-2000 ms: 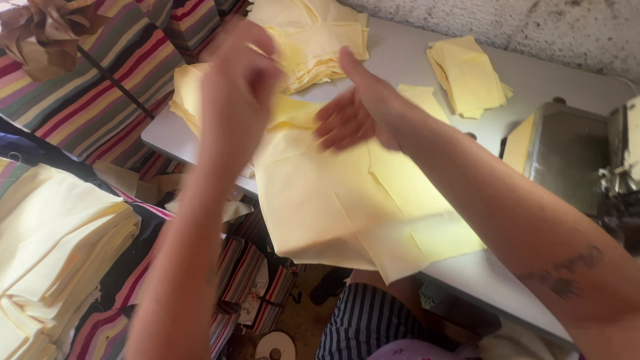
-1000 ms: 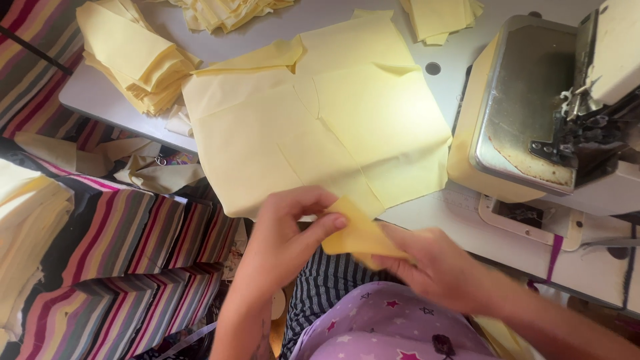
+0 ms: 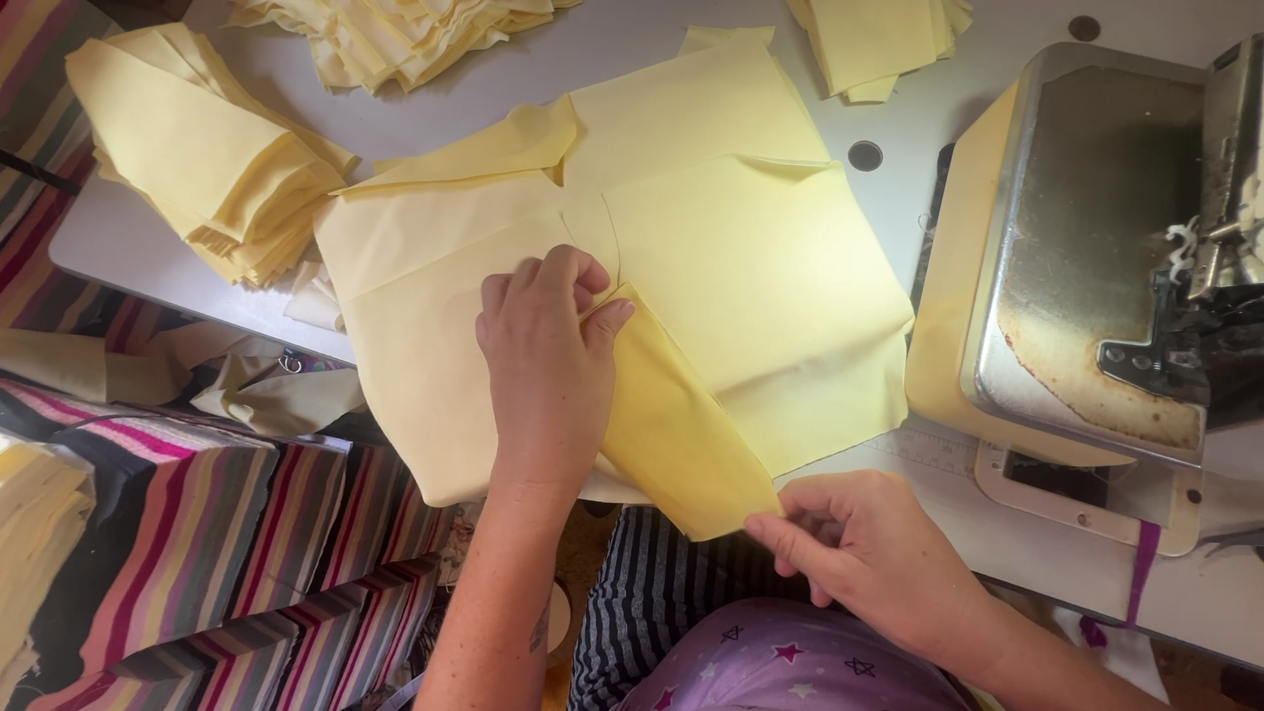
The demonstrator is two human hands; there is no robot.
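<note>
A narrow folded piece of deeper yellow fabric [image 3: 681, 425] slants across the near edge of a larger pale yellow fabric piece [image 3: 711, 247] spread on the table. My left hand [image 3: 548, 365] pinches its upper end between thumb and fingers, over the large piece. With thumb and fingertips, my right hand [image 3: 859, 553] holds its lower right corner, just beyond the large piece's near edge. A loose thread lies on the large piece above my left hand. The underside of the narrow piece is hidden.
An industrial sewing machine [image 3: 1066, 257] with a worn metal cover stands at right. Stacks of yellow fabric [image 3: 188, 148] lie on the table [image 3: 415, 128] at left, with more cut pieces [image 3: 879, 39] along the back. Striped fabric [image 3: 197, 533] hangs or lies folded below left.
The narrow yellow piece, held near my lap a second ago, has moved up onto the large piece's near part. My left hand has moved up with it. The view has also shifted since the oldest frame.
</note>
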